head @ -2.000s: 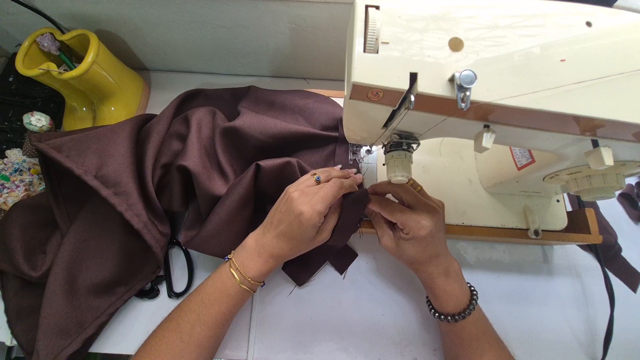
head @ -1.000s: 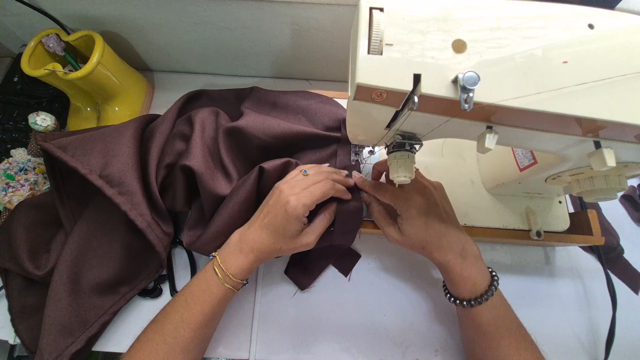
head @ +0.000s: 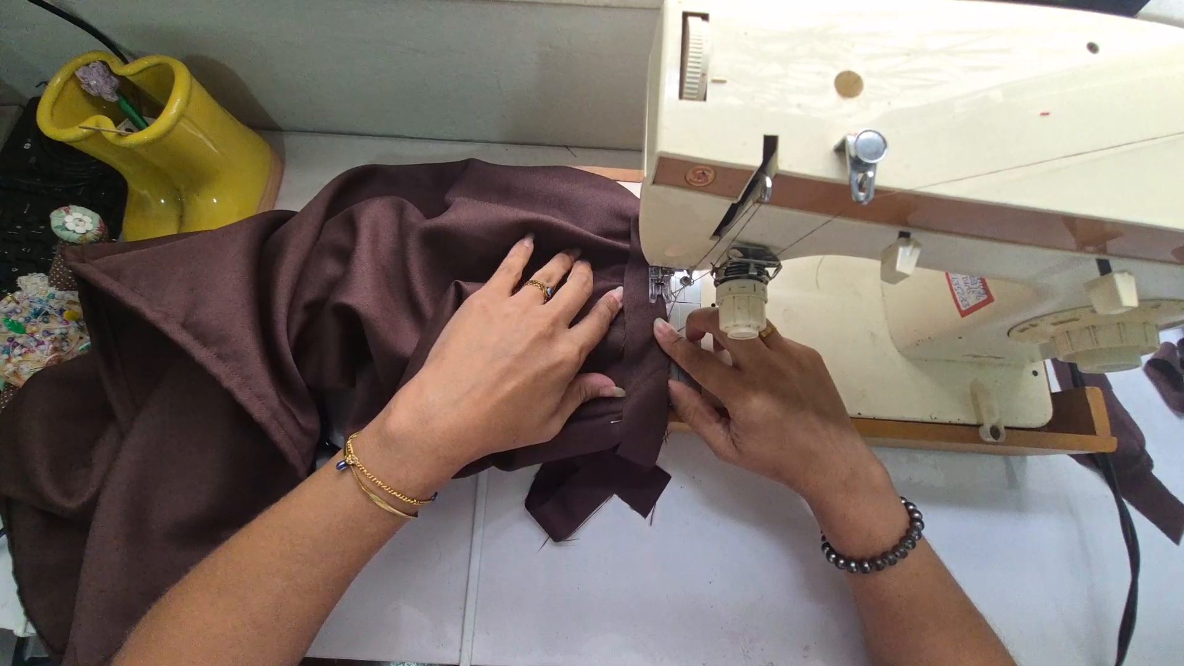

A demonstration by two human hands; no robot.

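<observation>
Dark brown fabric (head: 370,250) lies in folds left of a cream sewing machine (head: 925,102), its right edge at the presser foot (head: 659,282). A narrow folded band (head: 645,370) runs along that edge. Spread flat on the fabric, my left hand (head: 518,351) has its fingers apart, just left of the band. My right hand (head: 758,398) touches the band's right side with thumb and index fingertips; its other fingers are partly hidden behind the machine's dial (head: 742,310). Fabric ends (head: 597,490) with loose threads hang below the band.
A yellow boot-shaped ceramic pot (head: 176,139) stands at the back left. Near it are a flower-topped pincushion (head: 78,225) and a pile of colourful pins (head: 42,324). A black cable (head: 1127,555) and brown fabric scraps (head: 1124,453) lie on the right. A wooden edge (head: 980,435) borders the machine.
My left hand has gone from pinching near the band to lying spread on the fabric. The band, bunched up two seconds ago, now lies flatter and straighter. My right hand stays beside it.
</observation>
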